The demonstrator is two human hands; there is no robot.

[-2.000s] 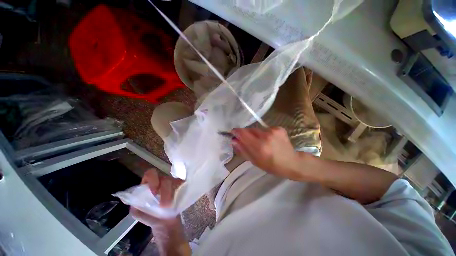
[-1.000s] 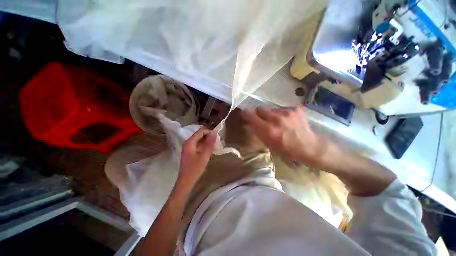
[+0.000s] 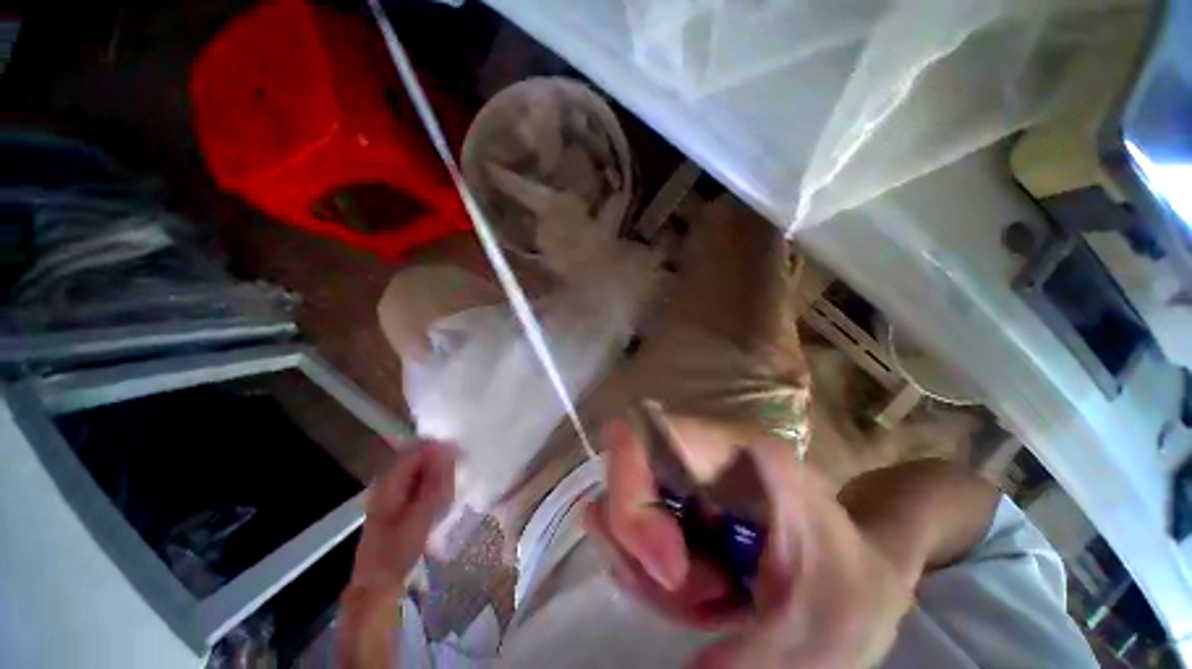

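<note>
My right hand, large and blurred near the camera, is closed around dark-handled thread snips; their short blades point up and left. A thin white strip runs from the top edge down to beside this hand. A sheer white fabric piece lies over my lap at the left. My left hand, blurred, is closed at its lower left edge and appears to grip it. More sheer fabric lies on the white table, its gathered end at the front edge.
A red plastic stool stands at the upper left. A round bin with pale scraps is below the table edge. A grey-white frame is at the left. Part of the machine and a dark phone-like rectangle are at the right.
The hands were together at a gathered strand by the table edge. My left hand has moved down and left, my right hand nearer the camera, snips now visible. The view has shifted too.
</note>
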